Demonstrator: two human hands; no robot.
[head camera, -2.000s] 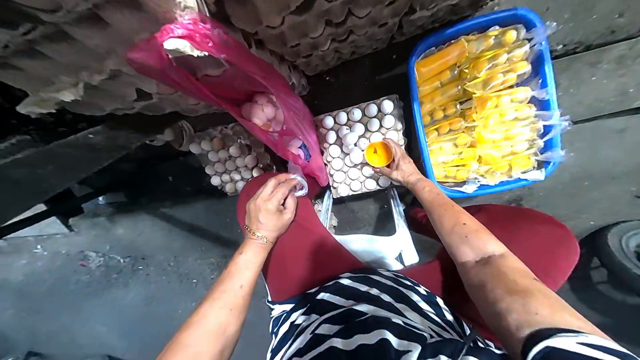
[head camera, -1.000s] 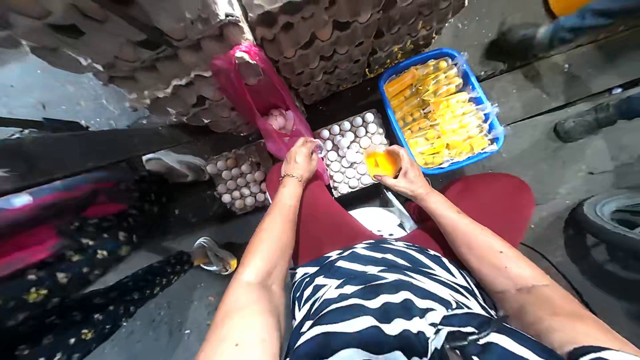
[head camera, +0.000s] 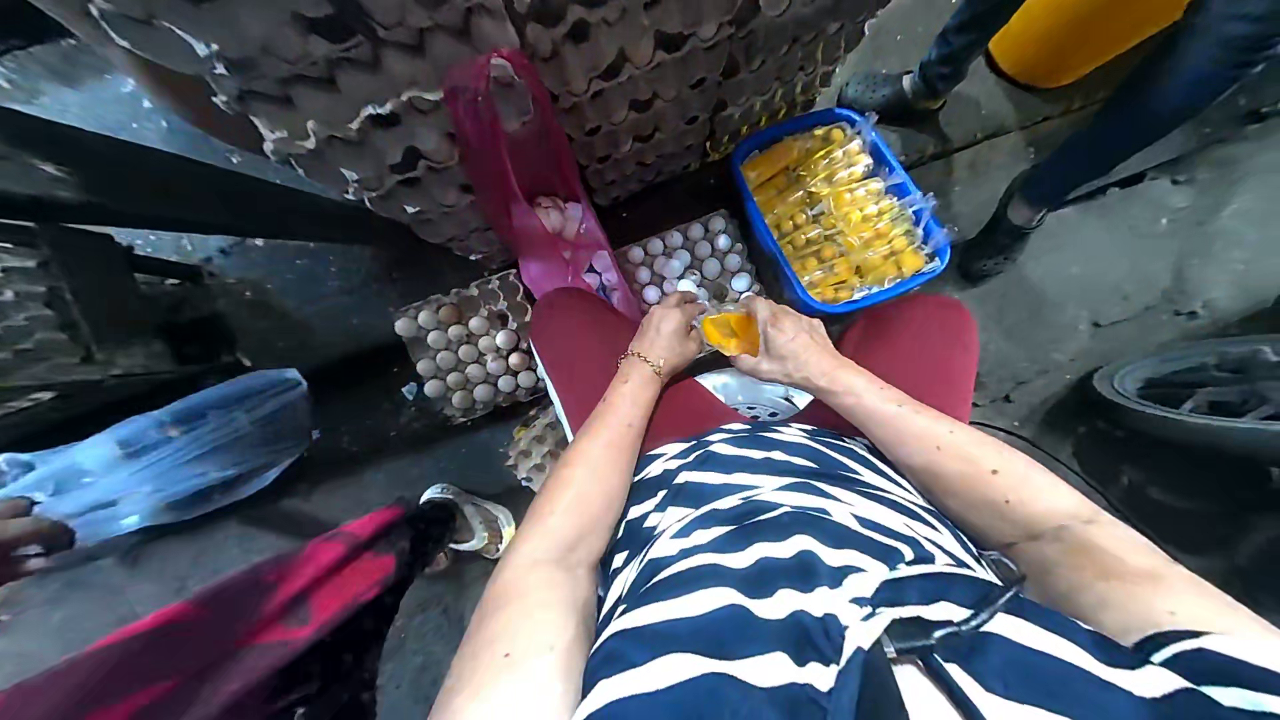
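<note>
My right hand (head camera: 790, 342) is closed around a small orange-yellow cup (head camera: 731, 333) above my lap. Close to the cup's left side is my left hand (head camera: 672, 330), its fingers bent on what looks like the edge of a clear plastic bag (head camera: 708, 312). Just beyond both hands lies a tray of white eggs (head camera: 690, 258). A pink plastic bag (head camera: 530, 190) holding pale eggshells stands left of that tray. To the right, a blue plastic basin (head camera: 838, 303) holds clear bags of yellow egg yolks (head camera: 840, 215). Below my hands is a pale metal container with holes (head camera: 757, 393), partly hidden.
Brownish eggs fill another tray (head camera: 470, 350) at the left. Stacked egg cartons (head camera: 660, 80) rise behind. One person's legs (head camera: 1060, 150) stand at the upper right by a yellow container (head camera: 1090, 35); another person, lower left, has a blue translucent bag (head camera: 200, 450). A wheel (head camera: 1200, 390) is at right.
My hands were apart two seconds ago and have come together, the cup now beside my left hand. The blue translucent bag at the left has come into view. The view has shifted.
</note>
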